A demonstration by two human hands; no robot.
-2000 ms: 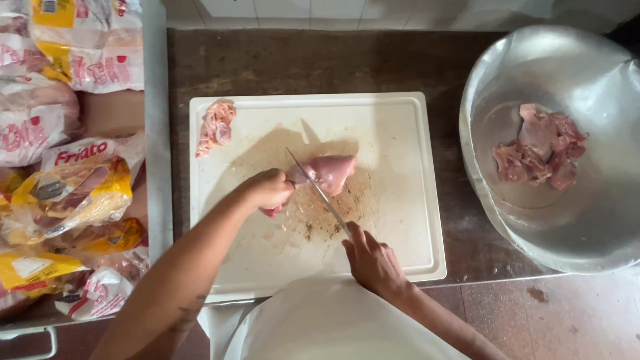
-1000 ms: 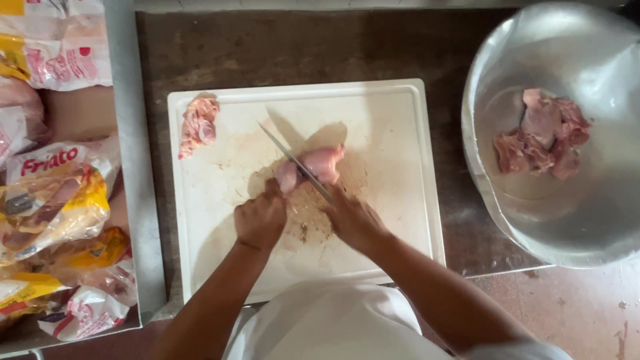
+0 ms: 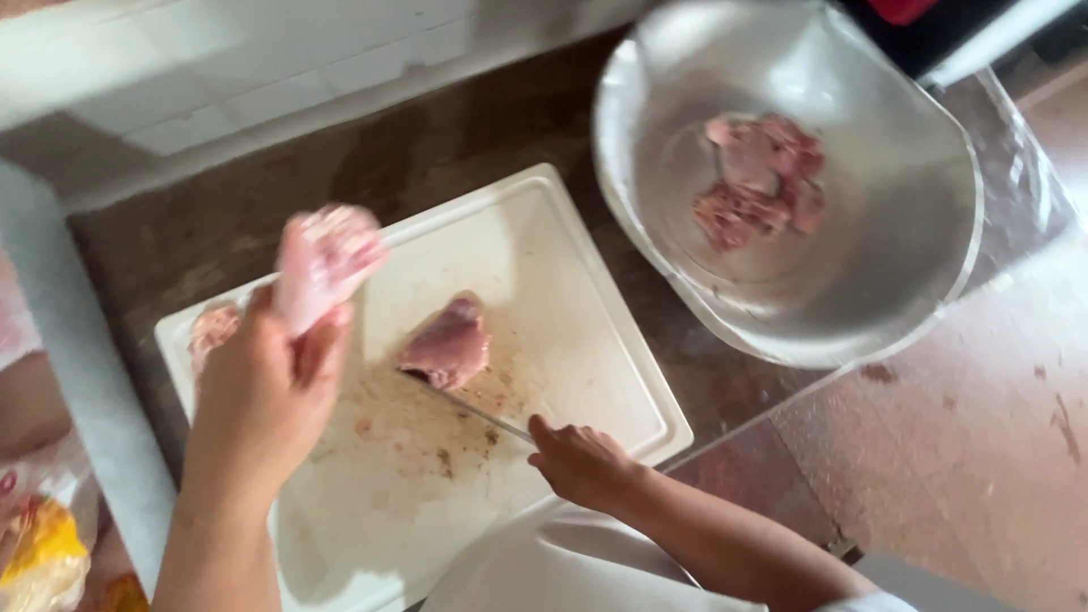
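Observation:
My left hand (image 3: 276,374) is raised over the left part of the white cutting board (image 3: 595,340), gripping a piece of raw chicken (image 3: 327,255) that is blurred. In my right hand (image 3: 582,459) is a knife (image 3: 480,414), low over the board, its handle hidden by my fingers. The blade's far end meets the lower edge of another raw chicken piece (image 3: 450,344), which lies mid-board. Pale trimmings (image 3: 212,331) sit at the board's left corner, partly behind my left hand.
A large metal bowl (image 3: 909,280) holding several raw meat pieces (image 3: 765,178) stands at the upper right on the dark counter (image 3: 221,221). Along the left side runs the metal edge of a tray (image 3: 102,365) with plastic-bagged goods (image 3: 42,544). A tiled wall (image 3: 255,85) rises behind.
The chicken on the board is now in two separate pieces. My left hand has lifted one off the board; my right hand still holds the knife. The view has turned and shifted right.

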